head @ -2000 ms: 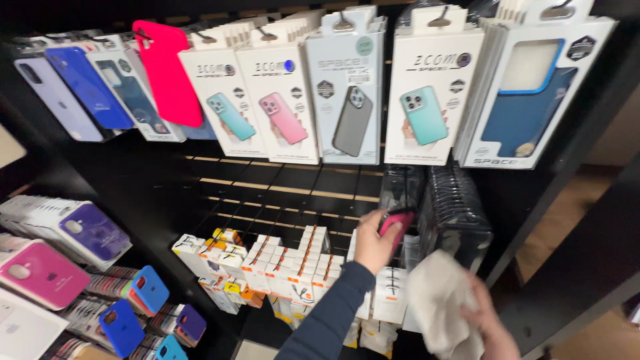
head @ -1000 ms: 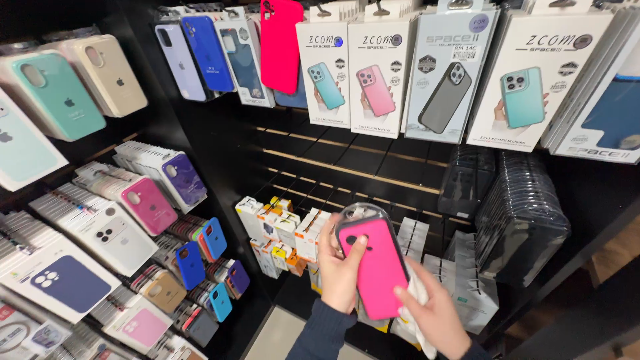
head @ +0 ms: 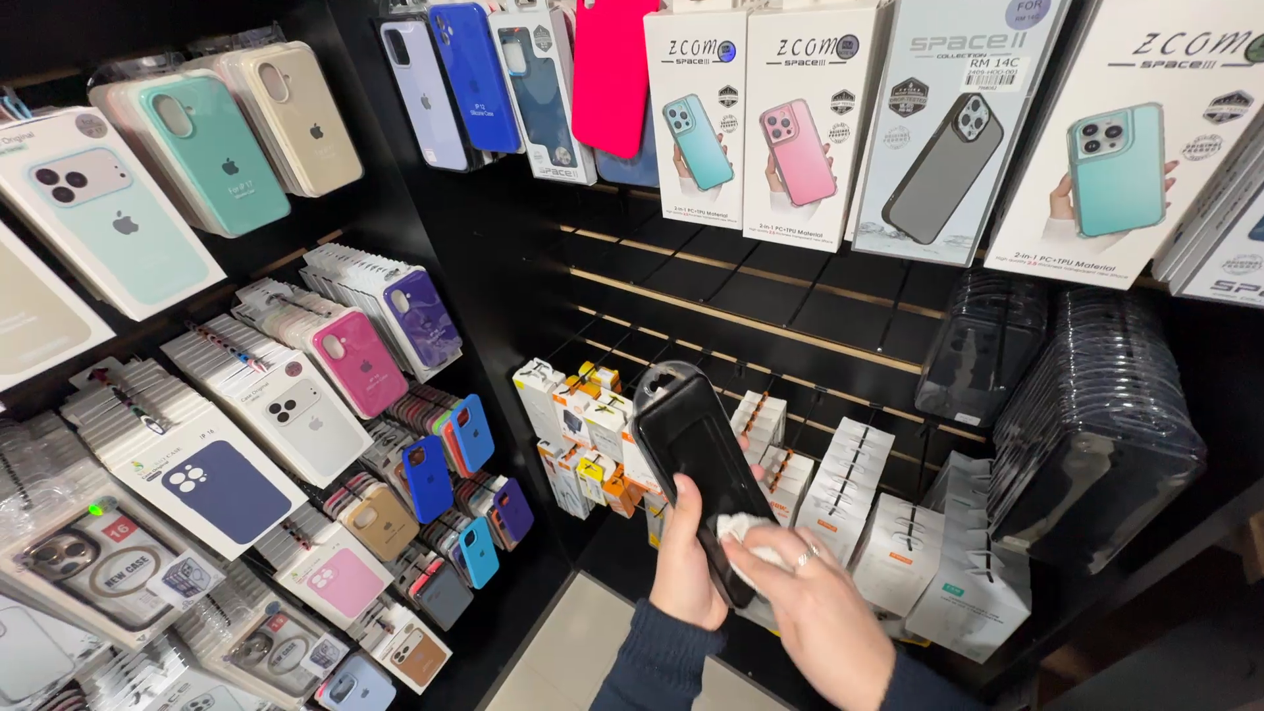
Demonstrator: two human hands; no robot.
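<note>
My left hand point(head: 691, 563) holds a black phone case in clear plastic packaging point(head: 694, 434), its hanging loop at the top and the dark side facing me. Pressed against the lower part of the case is a white cloth point(head: 748, 558), pinched in the fingers of my right hand point(head: 829, 607), which wears a ring. The case is tilted, in front of hanging small boxes point(head: 607, 420). Whatever lies behind the case in my left palm is hidden.
Boxed phone cases point(head: 798, 148) hang along the top of a black slatted wall point(head: 750, 296). Dark cases in clear packs point(head: 1106, 425) hang at the right, with white boxes point(head: 899, 543) beside them. More packaged cases point(head: 232, 484) fill the left wall. Floor tiles point(head: 573, 642) show below.
A second ago the pink side of a packaged case faced me; now a black side does. Two seconds ago my left hand was at the rack near the dark packs. The cloth now presses on the case.
</note>
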